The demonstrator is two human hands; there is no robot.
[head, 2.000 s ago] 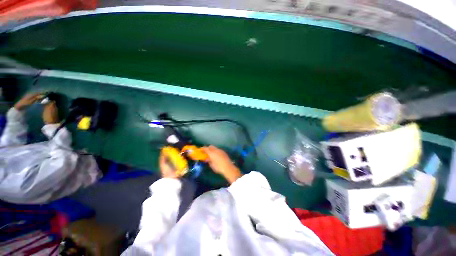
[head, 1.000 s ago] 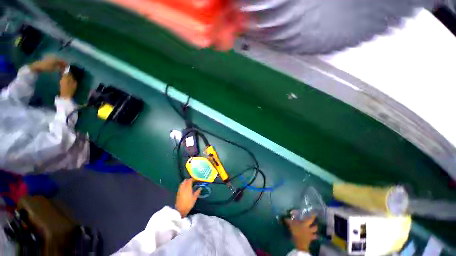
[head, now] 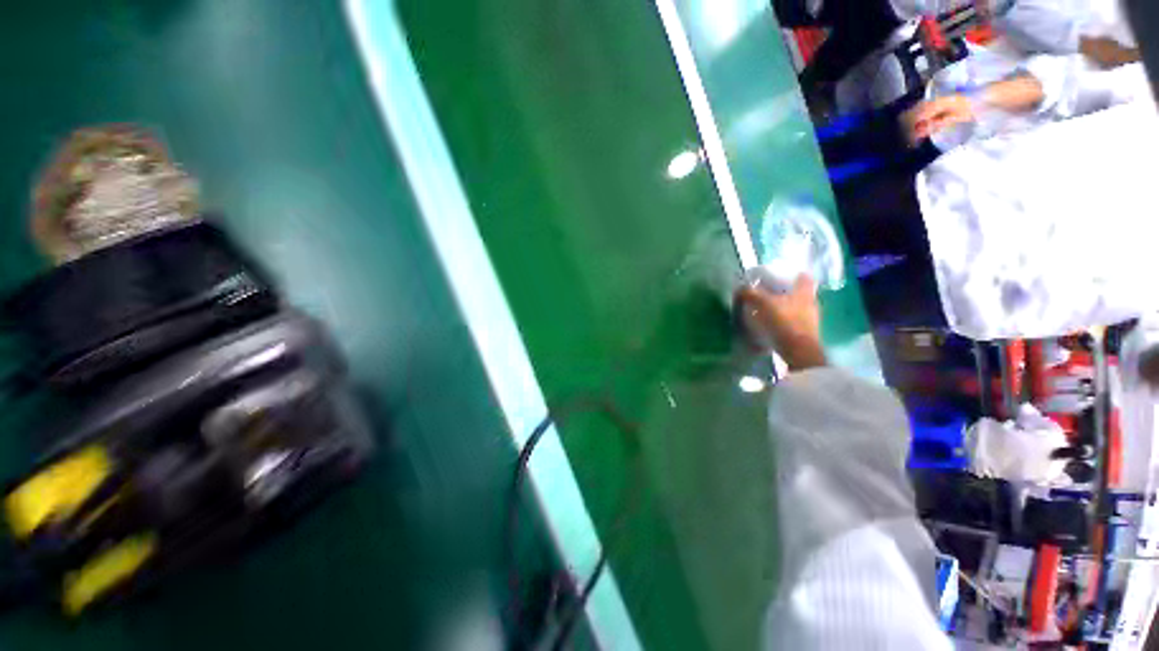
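Observation:
My right hand (head: 786, 318) reaches across the green belt from the lower right, in a white sleeve. Its fingers are closed at a clear crinkled plastic bag (head: 806, 239) by the belt's far edge; what is inside the bag is too blurred to tell. A black cable (head: 519, 490) loops over the near belt edge at the bottom. My left hand is out of the picture. The orange screwdriver and yellow balancer do not show.
A blurred black bench unit with yellow parts (head: 191, 407) lies at the left, with a round beige thing (head: 117, 197) beside it. The pale belt rail (head: 464, 274) runs diagonally. Across the belt, a white-sleeved person's hand (head: 941, 117) and a white-covered surface or garment (head: 1042, 223) show.
The view has swung and tilted strongly. My right hand has gone from beside the white boxes to across the belt with the bag. My left hand has left the picture.

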